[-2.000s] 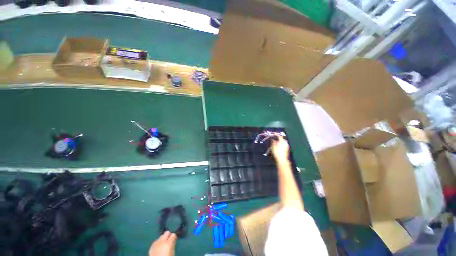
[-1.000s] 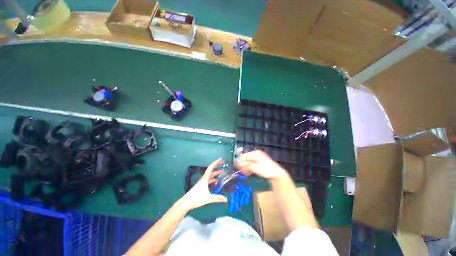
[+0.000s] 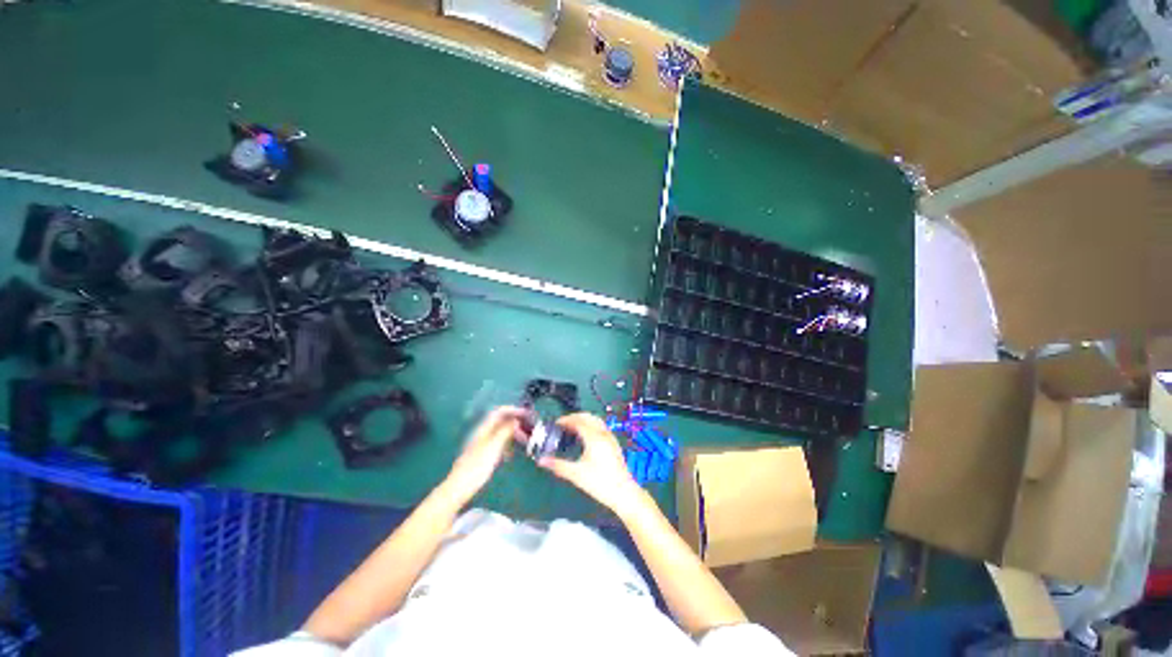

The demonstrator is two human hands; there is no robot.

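My left hand (image 3: 490,447) and my right hand (image 3: 589,458) meet near the work strip's front edge. Between their fingers is a small silver motor (image 3: 549,440), partly covered and blurred. A black motor housing (image 3: 553,395) lies flat just behind the hands. Blue wired components (image 3: 650,449) with red leads lie in a pile right of my right hand. The black motor tray (image 3: 758,327) is farther right, with two silver motors (image 3: 842,321) with light leads at its right side.
Black housings (image 3: 231,321) are heaped at left, above a blue crate (image 3: 193,565). Two motor subassemblies (image 3: 473,208) sit beyond the white rail (image 3: 514,277). A small open carton (image 3: 752,501) stands right of the blue parts; large cartons (image 3: 964,462) are far right.
My right hand took motors from the tray's right side, and both hands now hold one together near my body. The view has shifted, showing less of the ledge and more of the crate.
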